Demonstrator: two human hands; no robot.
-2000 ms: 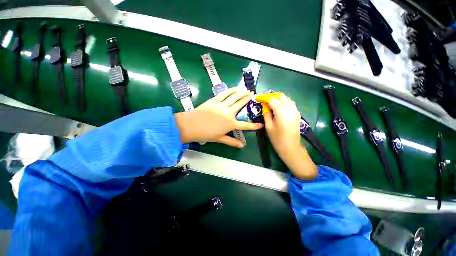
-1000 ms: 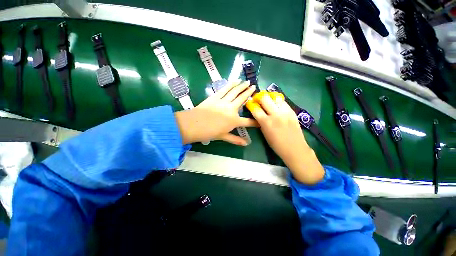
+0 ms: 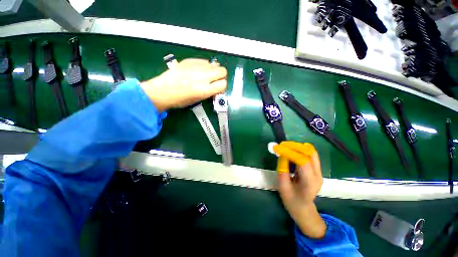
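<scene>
My left hand (image 3: 188,83), bare, has its fingertips on the upper strap of a grey-strapped watch (image 3: 221,103), whose ringed case back faces up. The hand also covers the case of a white-strapped watch (image 3: 207,129); its strap ends show above and below. My right hand (image 3: 301,175), with yellow finger cots, pinches a small white piece (image 3: 272,147), probably a wipe, over the lower strap of a black watch (image 3: 273,112) lying ring side up. What lies under the left palm is hidden.
Black watches (image 3: 74,74) lie grey side up at the left of the green belt. Others (image 3: 358,122) lie ring side up at the right. A near rail (image 3: 241,176) crosses below. Beyond are a white foam tray (image 3: 314,42) with black straps and, near right, a white bottle (image 3: 391,228).
My left hand has moved up and left; the grey-strapped watch now shows its ring side. My right hand has moved down and right, uncovering the black watch. The view has shifted slightly.
</scene>
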